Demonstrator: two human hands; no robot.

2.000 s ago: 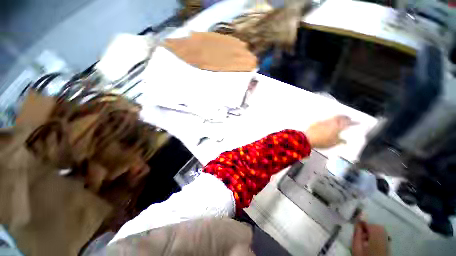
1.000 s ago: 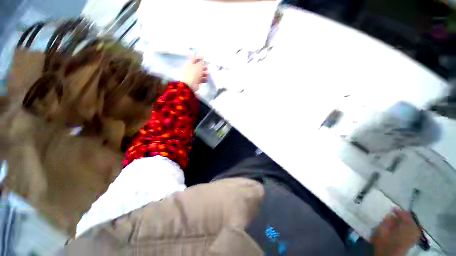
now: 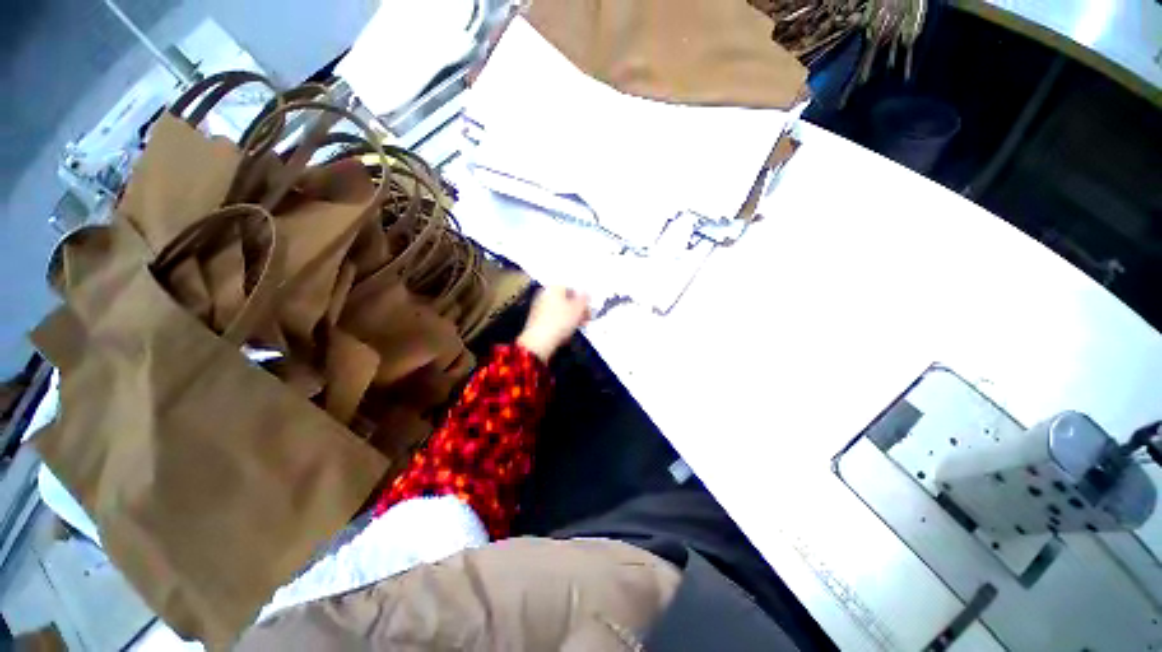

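Observation:
My left hand (image 3: 554, 321), in a red patterned sleeve, is at the table's near edge, beside the lower edge of the white-backed pieces. Its fingers are small and bright, and I cannot tell if they hold anything. The white-backed pieces (image 3: 612, 153) lie flat on the white table (image 3: 816, 293), with a brown piece (image 3: 675, 49) on top at the far end. The sewing machine bed (image 3: 937, 439) and its rounded white machine part (image 3: 1070, 459) are at the right. My right hand is not in view.
A large pile of brown bag panels (image 3: 204, 433) with looped handles (image 3: 274, 121) is at the left. A small dark metal part (image 3: 962, 618) lies at the lower right. A dark bin (image 3: 915, 125) stands beyond the table. Brown strap bundles (image 3: 847, 26) are at the top.
The view has turned and steadied, showing more of the pile. My left hand was over the machine side, then moved to the white-backed pieces and now their near edge. My right hand has left view.

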